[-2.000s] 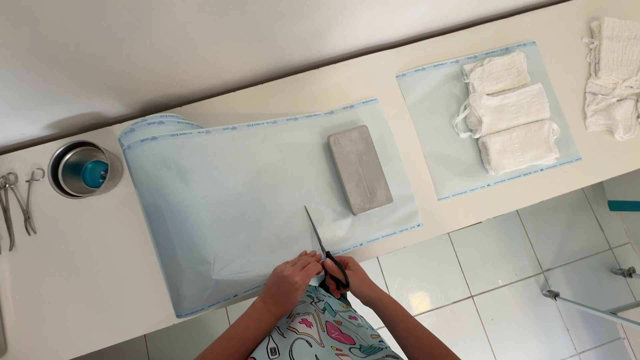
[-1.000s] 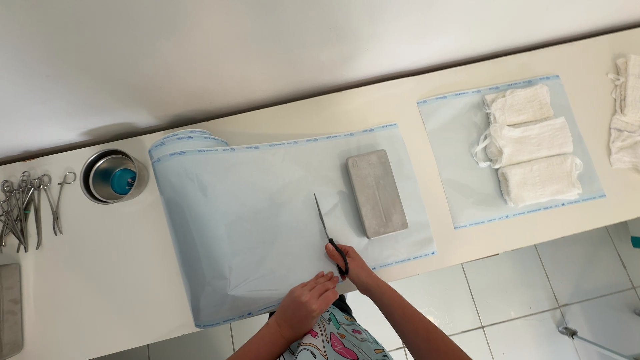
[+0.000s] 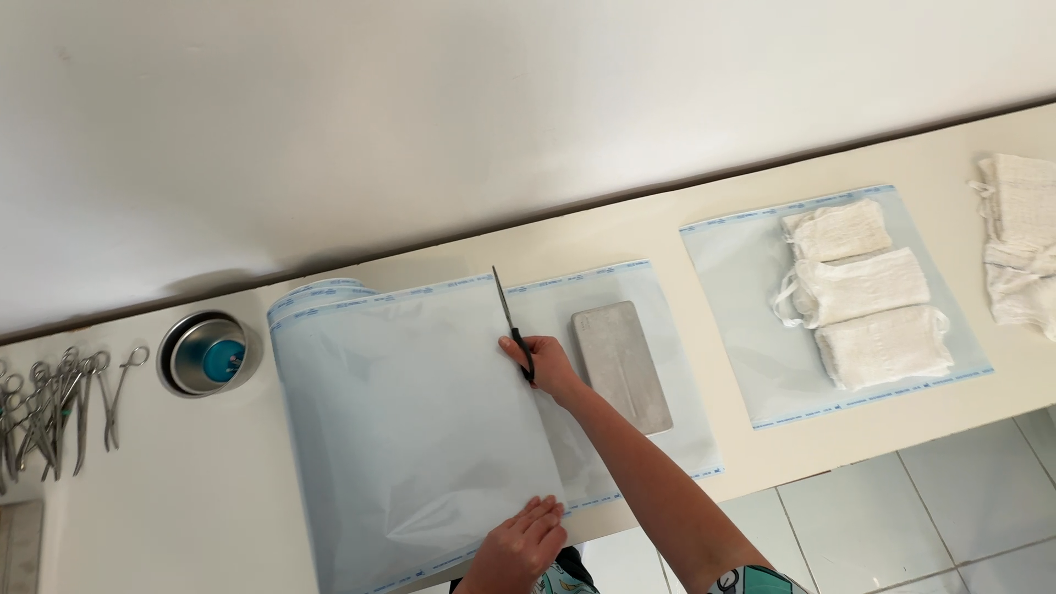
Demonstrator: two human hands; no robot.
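Note:
My right hand (image 3: 540, 363) grips black-handled scissors (image 3: 513, 326), whose blades point away from me at the far end of a cut edge. That edge belongs to a wide sheet of sterilization pouch roll (image 3: 412, 421), light blue and clear with printed blue borders. My left hand (image 3: 524, 544) lies on the near corner of this sheet, fingers bent. Right of the cut, a separate-looking piece of pouch (image 3: 693, 437) lies partly under the sheet's edge, with a closed grey metal instrument box (image 3: 623, 367) on it. My right forearm passes over that piece.
Further right, three white cloth bundles (image 3: 879, 285) rest on another pouch piece (image 3: 742, 346), with more white cloth (image 3: 1023, 239) beyond. At left are nested metal bowls (image 3: 206, 355) holding something blue, several clamps and scissor-like instruments (image 3: 62, 404), and a metal tray corner (image 3: 21, 544).
My right hand has moved the scissors from the near side of the sheet to its far edge, and the sheet is now cut across. My left hand stays by the near edge. The view has shifted.

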